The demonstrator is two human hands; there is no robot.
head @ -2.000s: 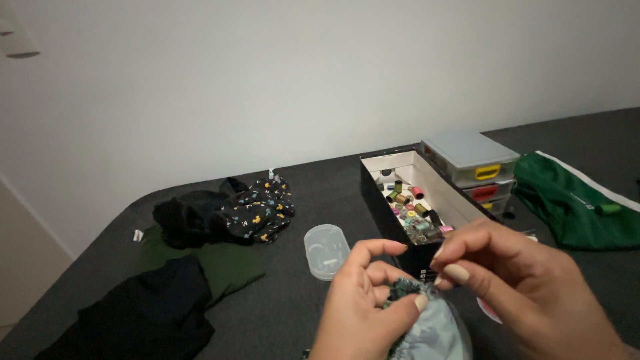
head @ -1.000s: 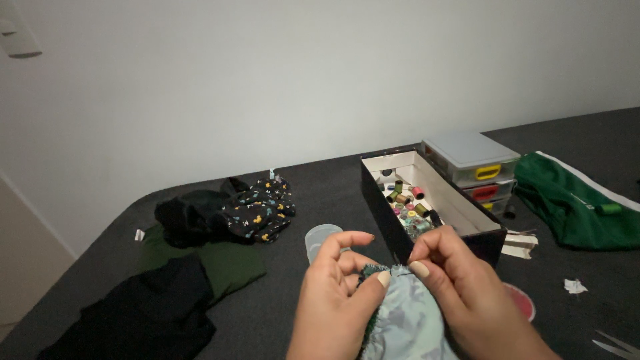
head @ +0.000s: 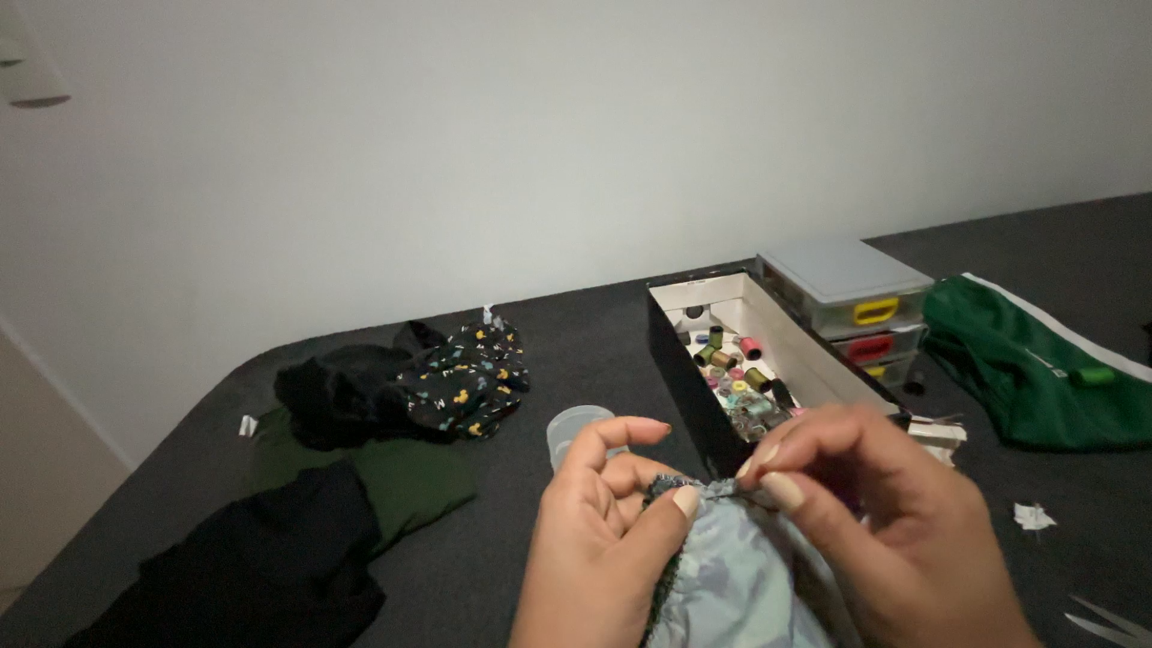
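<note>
A pale blue-grey patterned fabric (head: pixel 733 576) with a gathered edge hangs between my hands at the lower middle. My left hand (head: pixel 603 531) pinches its dark-trimmed edge between thumb and fingers. On the other side, my right hand (head: pixel 864 513) has thumb and forefinger closed together at the top of the gathered edge; whether they also grip a needle or thread is too small to tell. Just beyond the hands stands an open black box (head: pixel 684 387) holding thread spools (head: pixel 750 347) in several colours. A clear plastic lid or container (head: pixel 576 423) lies partly hidden behind my left hand.
Dark clothes (head: pixel 261 558), an olive green cloth (head: pixel 414 477) and a black printed garment (head: pixel 468 378) lie at left. Clear stacked drawers (head: pixel 846 279) stand beside the box. A green garment (head: pixel 1026 369), a white scrap (head: pixel 1033 517) and metal blades, apparently scissors (head: pixel 1105 623), are at right.
Compared with two seconds ago, both hands are held a little differently and more of the pale fabric shows. My right hand has moved slightly up and right from one second ago.
</note>
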